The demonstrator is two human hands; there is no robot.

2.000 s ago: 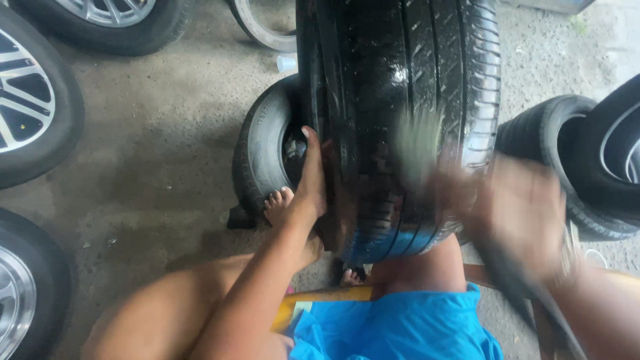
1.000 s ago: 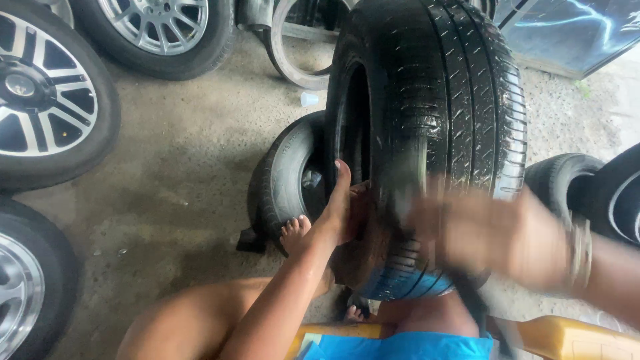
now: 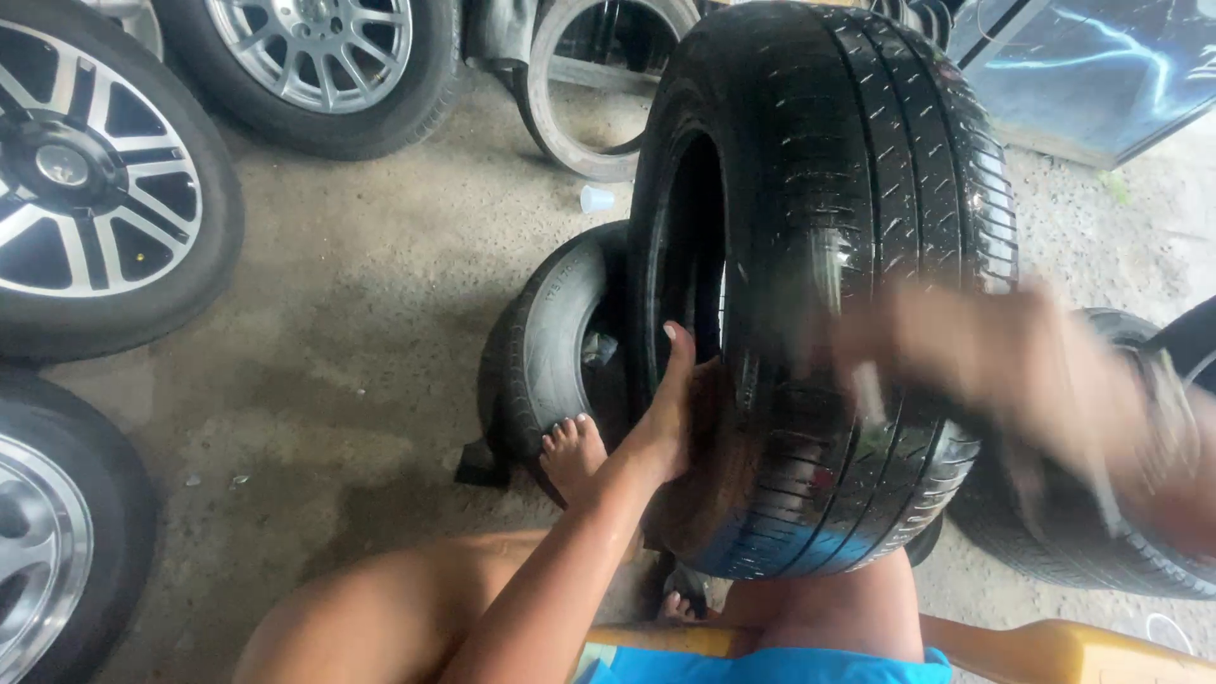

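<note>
A wet black car tire (image 3: 893,161) stands upright in front of my knees, its tread facing up toward me. My left hand (image 3: 679,408) grips the tire's near sidewall at the inner rim, thumb raised and the other fingers hidden inside the opening. Over the right part of the tread is my right hand (image 3: 978,361), heavily blurred, with its fingers closed round something that the blur hides. Dark and pale streaks show just below and left of that hand.
Another tire (image 3: 560,323) lies beneath my bare foot. Alloy wheels with tires (image 3: 223,228) line the left side. A bare ring (image 3: 549,95) and a plastic cup (image 3: 597,199) are beyond. More tires (image 3: 1045,513) lie at right, near a yellow bench (image 3: 1092,655).
My right hand sweeps over the tread, blurred in every frame. A pale brush-like tip shows beside it in the oldest frame. My left hand stays at the tire's inner rim. The view has shifted.
</note>
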